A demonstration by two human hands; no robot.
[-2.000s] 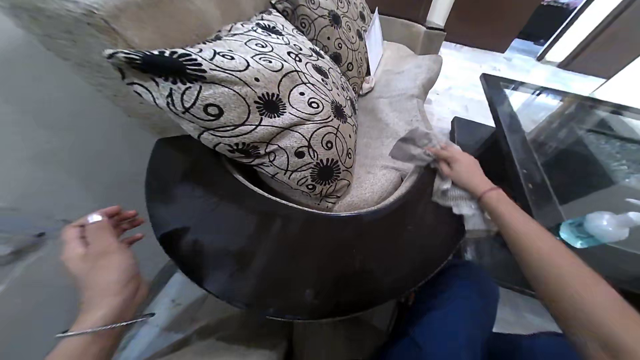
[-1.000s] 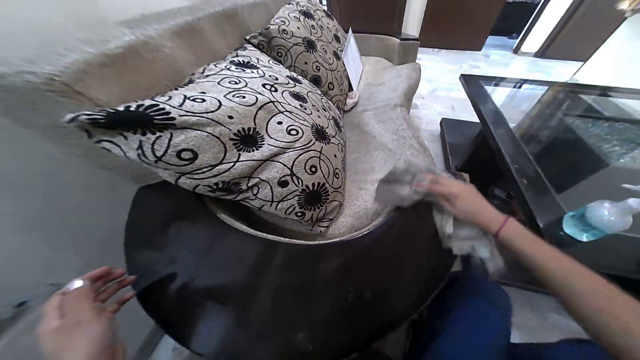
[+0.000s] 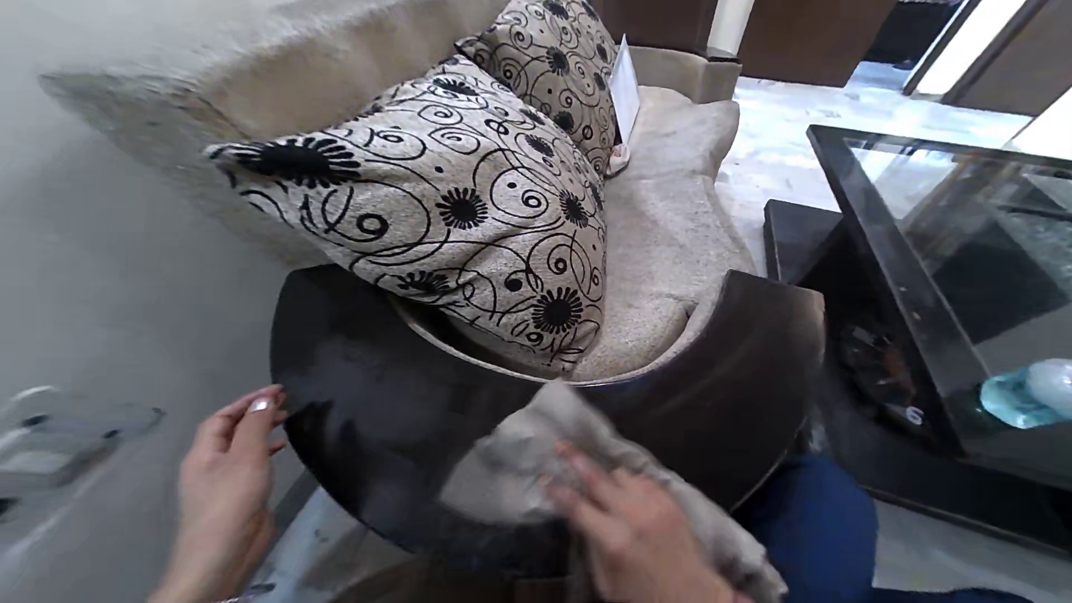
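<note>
A grey cloth (image 3: 536,461) lies under my right hand (image 3: 624,519), which presses it on the front middle of the dark curved sofa armrest (image 3: 377,419). Part of the cloth trails toward me past the armrest's edge. My left hand (image 3: 239,461), with a ring on one finger, is at the armrest's left edge, its fingertips beside or touching the rim, holding nothing. Behind the armrest, a patterned cushion (image 3: 469,201) leans over its inner curve.
A second cushion (image 3: 557,67) and a white card (image 3: 625,92) stand farther back on the beige sofa seat (image 3: 662,209). To the right is a glass-topped table (image 3: 888,251) bearing a bottle of blue liquid (image 3: 1017,398). A wall with a socket plate (image 3: 50,444) is at left.
My right hand and the cloth have moved from the armrest's right end to its front middle. My left hand stays near the left edge.
</note>
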